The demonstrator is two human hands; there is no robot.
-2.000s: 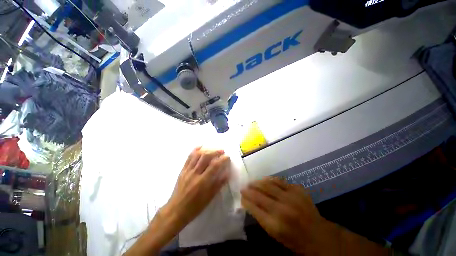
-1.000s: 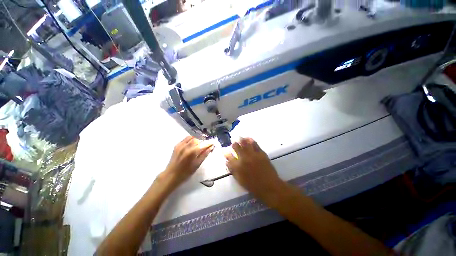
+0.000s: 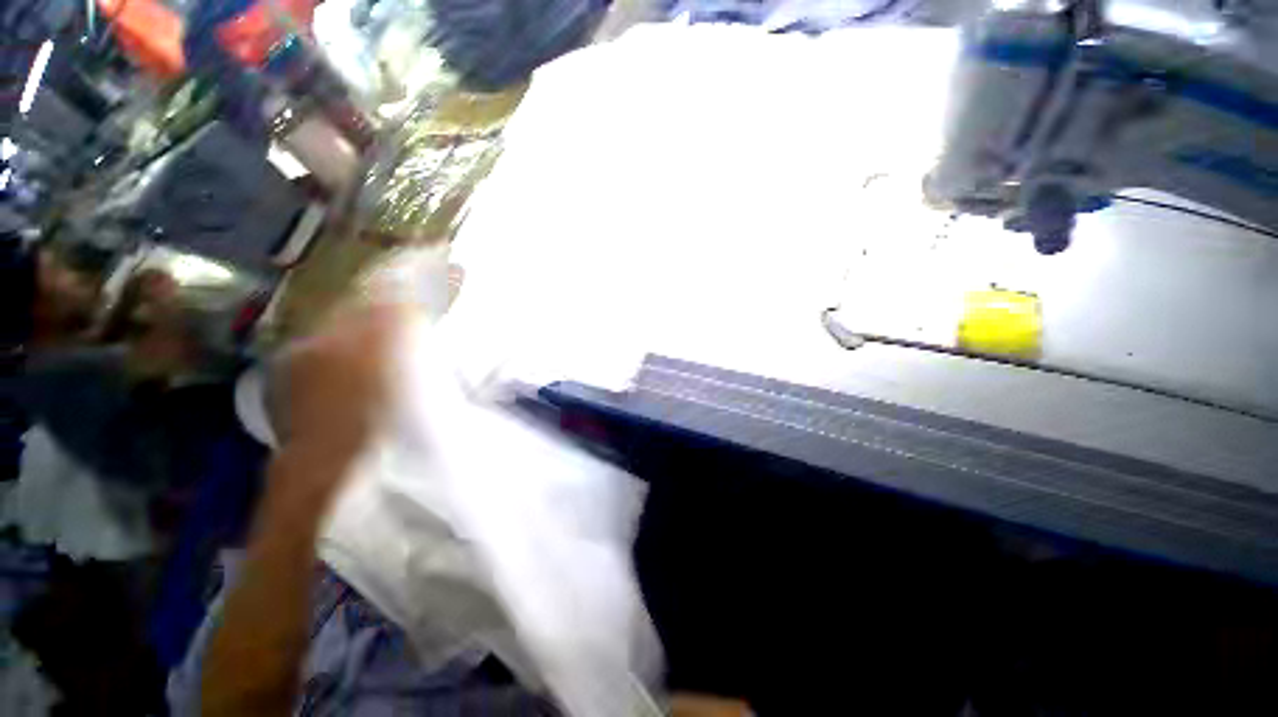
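My left hand (image 3: 337, 371) is blurred at the left, beyond the table's left part. It grips a white fabric panel (image 3: 505, 490), which hangs in loose folds below the table's front edge. A bit of skin at the bottom edge looks like my right hand (image 3: 708, 706); it is cut off and its fingers do not show. White fabric (image 3: 673, 182) also covers the left of the machine table, overexposed. The sewing machine head (image 3: 1107, 112) is at the upper right, with the presser foot area in glare.
A yellow block (image 3: 1001, 324) sits on the bed below the machine head. Grey ruler tape (image 3: 897, 427) runs along the front edge. Shiny brown taped cardboard (image 3: 435, 182) is left of the table. Grey-blue cloth (image 3: 512, 35) lies behind. Blurred dark items fill the far left.
The view has swung left and down. Both hands have left the needle area; my left hand is now far left with white fabric, and my right is almost out of view. The yellow block shows again.
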